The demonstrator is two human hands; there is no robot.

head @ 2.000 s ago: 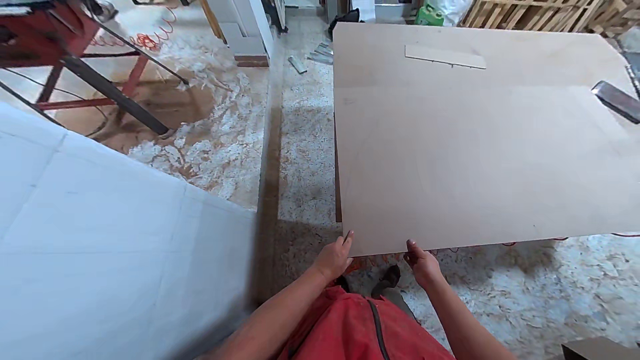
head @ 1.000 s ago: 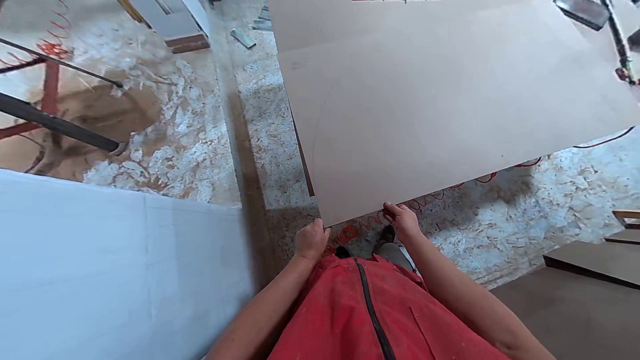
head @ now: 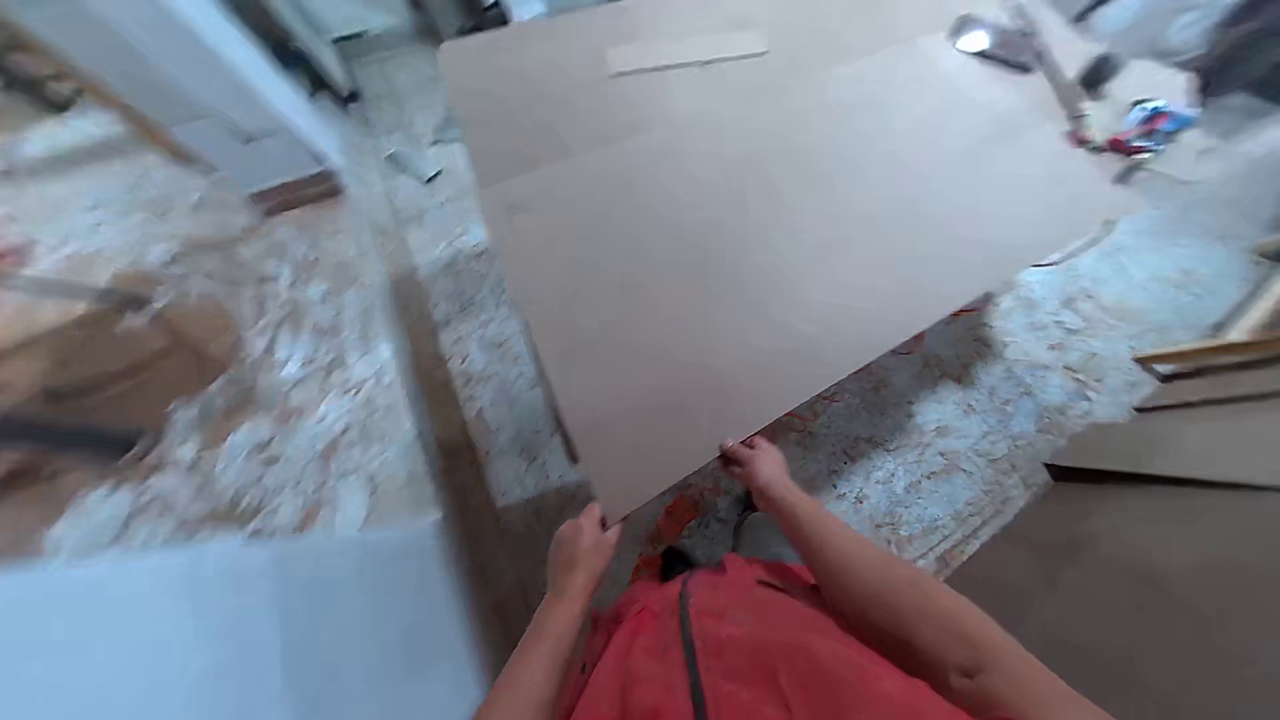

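Observation:
A large flat beige sheet (head: 780, 230) spreads in front of me, its near corner pointing at my body. My left hand (head: 582, 548) grips that near corner, thumb on top. Farther along the near edge, my right hand (head: 757, 466) pinches the sheet; the fingers underneath are partly hidden. A narrow strip of the same colour (head: 688, 54) lies on the sheet near its far edge. On the sheet's far right rest a blurred tool with a shiny metal end (head: 990, 42) and a small red and blue object (head: 1150, 128).
White panel surface (head: 250, 630) at lower left. A low ledge (head: 435, 400) runs along the left, beyond it a floor strewn with shavings (head: 300, 400). Dark brown panels (head: 1130, 570) lie at lower right. Red hose (head: 800, 412) shows under the sheet's near edge.
The sheet now lies at a steeper slant in view, its near corner still in my left hand. My right hand stays on the near edge. The view has turned.

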